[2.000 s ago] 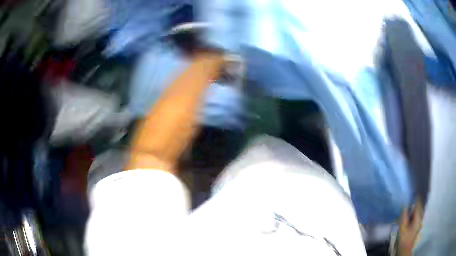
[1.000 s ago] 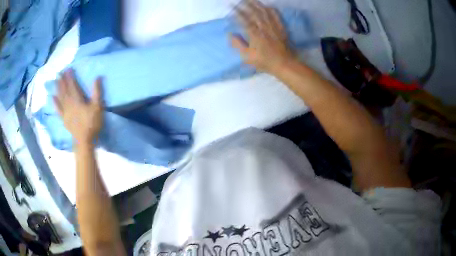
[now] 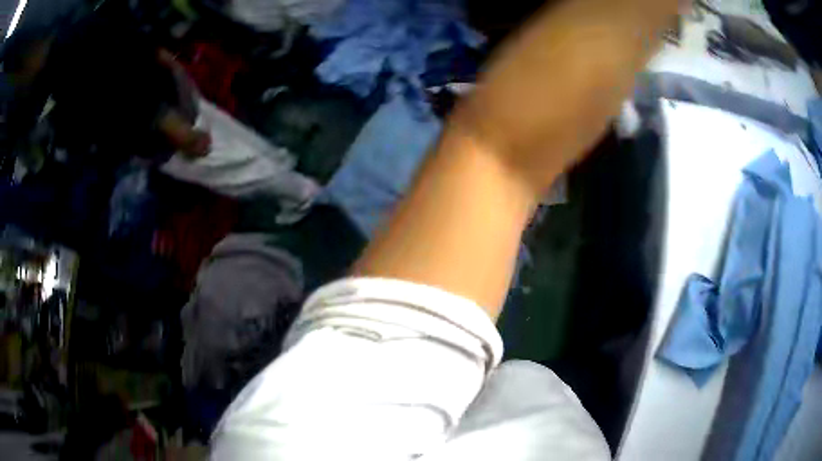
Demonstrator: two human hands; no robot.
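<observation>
My left hand (image 3: 577, 81) is blurred and large at the top centre, cut off by the upper edge. Its fingers cannot be made out, so I cannot tell if it holds anything. My right hand is not in view. A light-blue garment piece (image 3: 793, 297) lies on the white table (image 3: 689, 194) at the right, cut off by the right edge. One end of it is folded over. A dark grey flat strip (image 3: 741, 387), perhaps the pressing form, shows along the garment's near side.
Light-blue cloth (image 3: 383, 162) hangs or lies low beyond my forearm, with a crumpled blue heap (image 3: 388, 40) behind it. A person in dark clothes (image 3: 108, 81) at the upper left handles whitish cloth (image 3: 239, 162). Dark tools (image 3: 748, 40) lie on the neighbouring surface at the upper right.
The view has swung left, so the table and garment now stand at the right. My left hand has left the garment and is raised. My right hand and the iron have gone out of view.
</observation>
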